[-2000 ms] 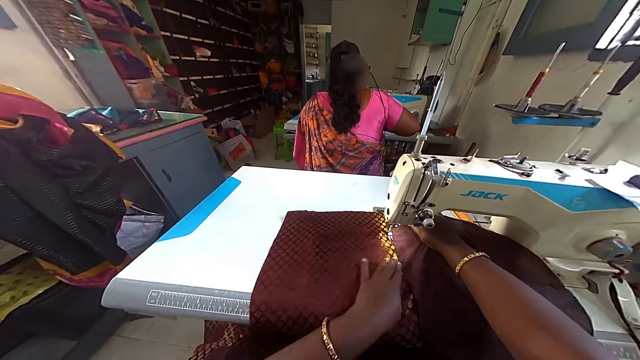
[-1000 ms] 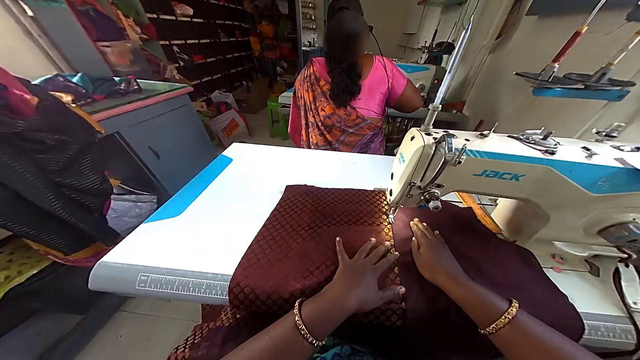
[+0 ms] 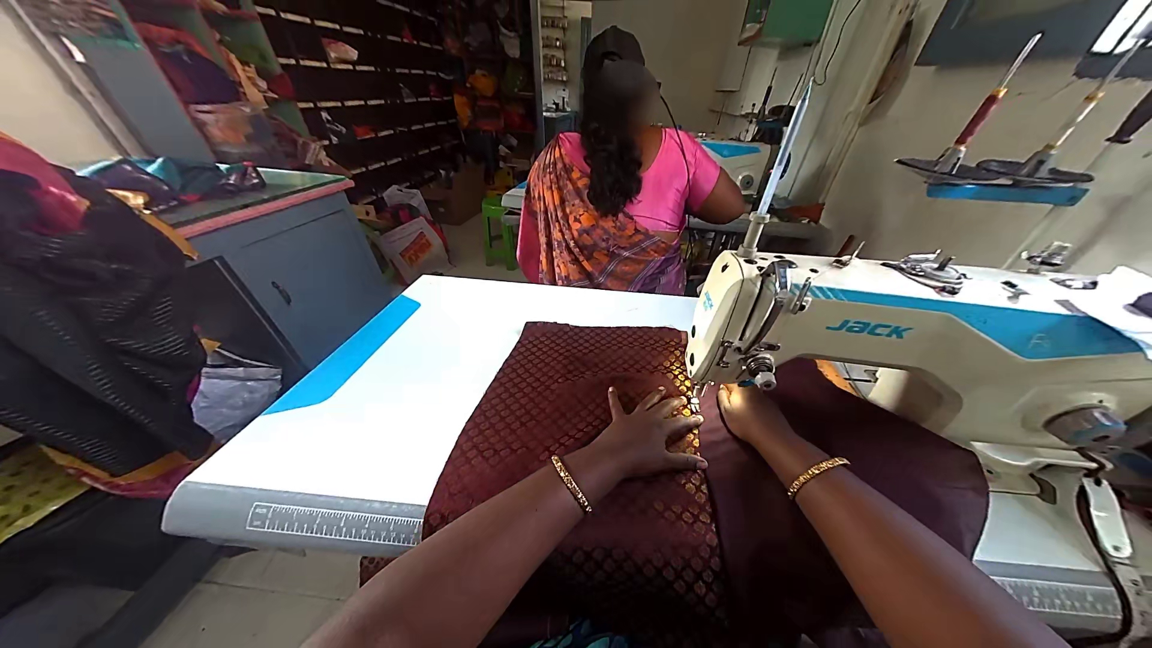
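A maroon brocade fabric (image 3: 558, 387) with a small gold pattern lies on the white sewing table under the head of a Jack sewing machine (image 3: 864, 328). My left hand (image 3: 643, 432) rests flat on it with fingers spread, just left of and below the presser foot (image 3: 696, 402). A plain dark maroon fabric (image 3: 864, 450) lies along the patterned piece's right edge and passes beneath the machine arm. On this plain piece, close to the right of the needle area, is my right hand (image 3: 751, 414); its fingertips are partly hidden, so its grip is unclear. Gold bangles circle both wrists.
The white table (image 3: 387, 378) has a printed ruler (image 3: 333, 522) along its front edge. Beyond it, a person (image 3: 621, 180) sits facing away. At the left are a blue-grey cabinet (image 3: 297, 270) and hanging dark cloth (image 3: 81, 315). Thread stands (image 3: 972, 135) rise at the upper right.
My right hand has moved forward from the plain fabric to beside the needle area. My left hand has also shifted slightly forward and stays spread on the patterned fabric.
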